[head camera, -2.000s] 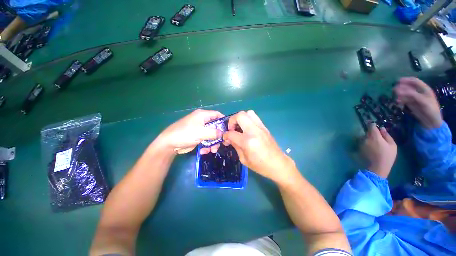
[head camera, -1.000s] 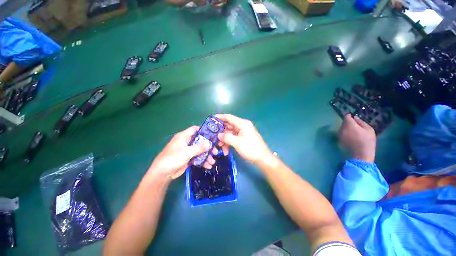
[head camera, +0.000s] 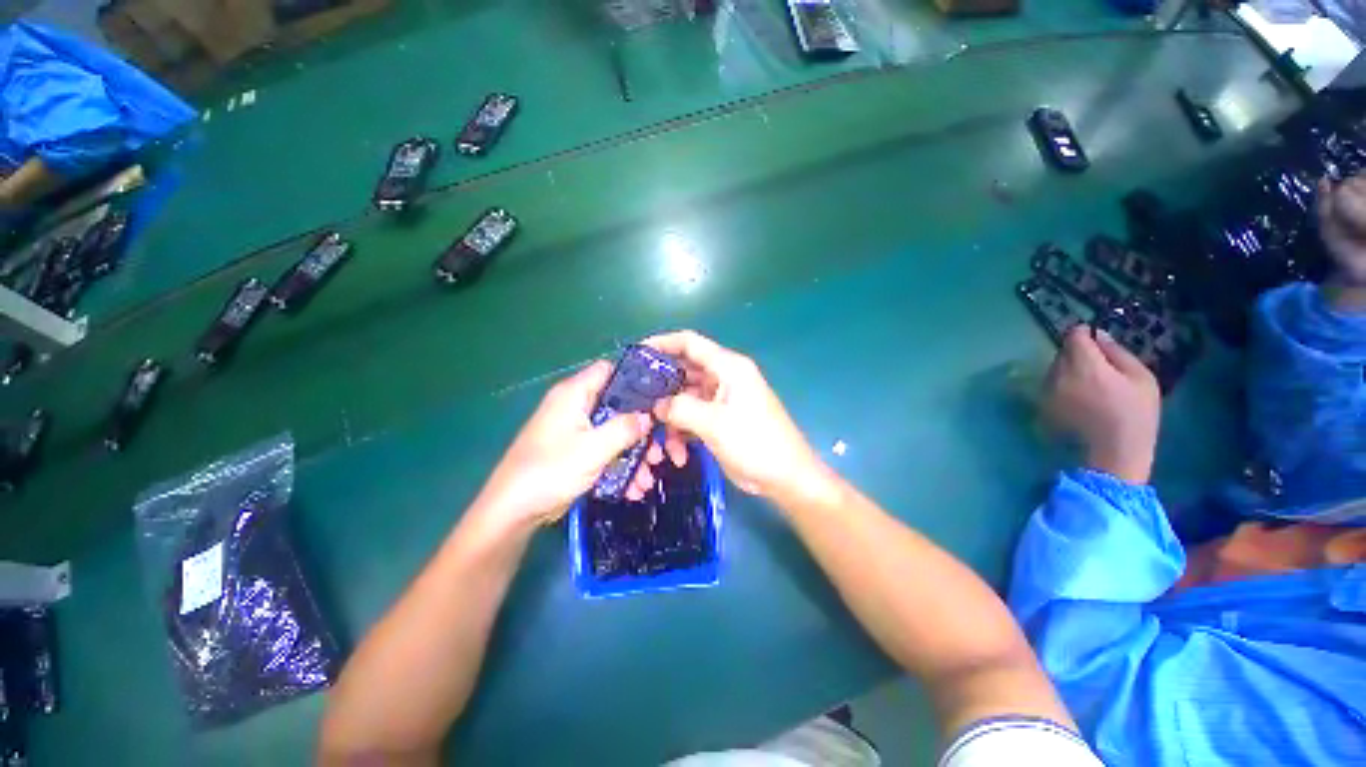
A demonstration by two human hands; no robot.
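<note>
A phone half-assembly [head camera: 641, 381], a dark bar with a silvery-violet board side up, is held tilted above the far edge of the blue parts bin [head camera: 581, 573]. My left hand [head camera: 557, 450] grips its lower left part, the thumb lying across it. My right hand [head camera: 737, 417] holds its upper right side, thumb and fingers at the edge. The bin holds many small black parts [head camera: 647, 528]. Whether a small part is between my fingers cannot be told.
A zip-lock bag of black parts [head camera: 262, 614] lies left. Several phone units [head camera: 480, 246] lie on the green belt [head camera: 599, 285]. At the right, a neighbour in blue sleeves [head camera: 1101, 562] handles black housings [head camera: 1109, 292] beside shiny black plastic [head camera: 1273, 210]. A white speck [head camera: 839, 447] lies right of my hands.
Since two seconds ago the phone has turned from nearly level between my hands to a steeper tilt with its board showing. The view has shifted. The neighbour's far hand has moved away from the housings.
</note>
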